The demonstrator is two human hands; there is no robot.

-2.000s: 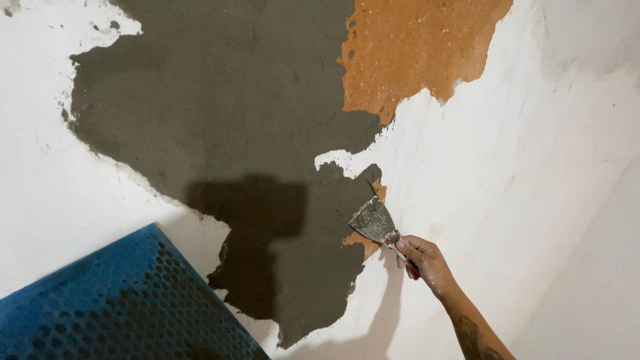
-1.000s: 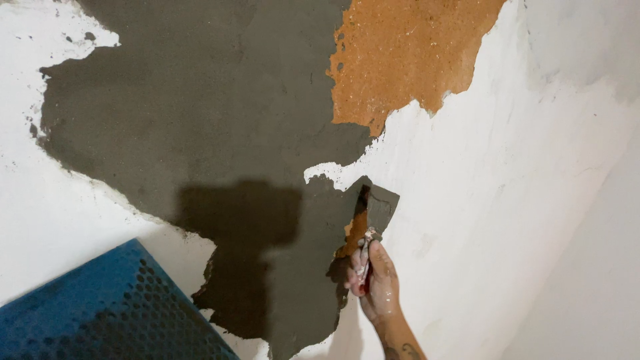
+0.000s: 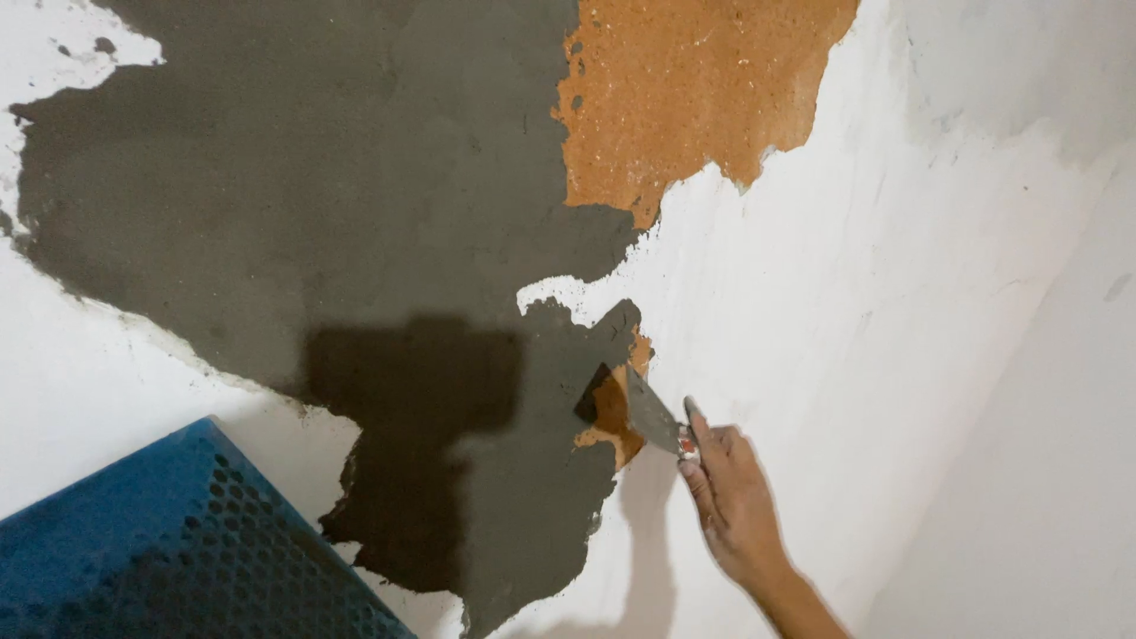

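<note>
My right hand (image 3: 732,497) grips the handle of a putty knife (image 3: 652,413), its index finger stretched along the tool. The metal blade is tilted at the right edge of a grey cement patch (image 3: 426,177), beside a small exposed orange-brown area (image 3: 612,413) on the wall. Whether the blade touches the wall is unclear. A larger bare orange-brown area (image 3: 701,89) lies above. My left hand is out of the frame.
A blue plastic board with a honeycomb-textured face (image 3: 204,550), smeared dark, fills the lower left corner. White painted wall (image 3: 781,293) surrounds the patch. A blocky dark shadow falls across the lower patch, and the wall surface changes angle at the far right.
The putty knife has been turned, its blade now seen at a slant to the left of my right hand. One second ago the blade pointed up, over the patch's right edge.
</note>
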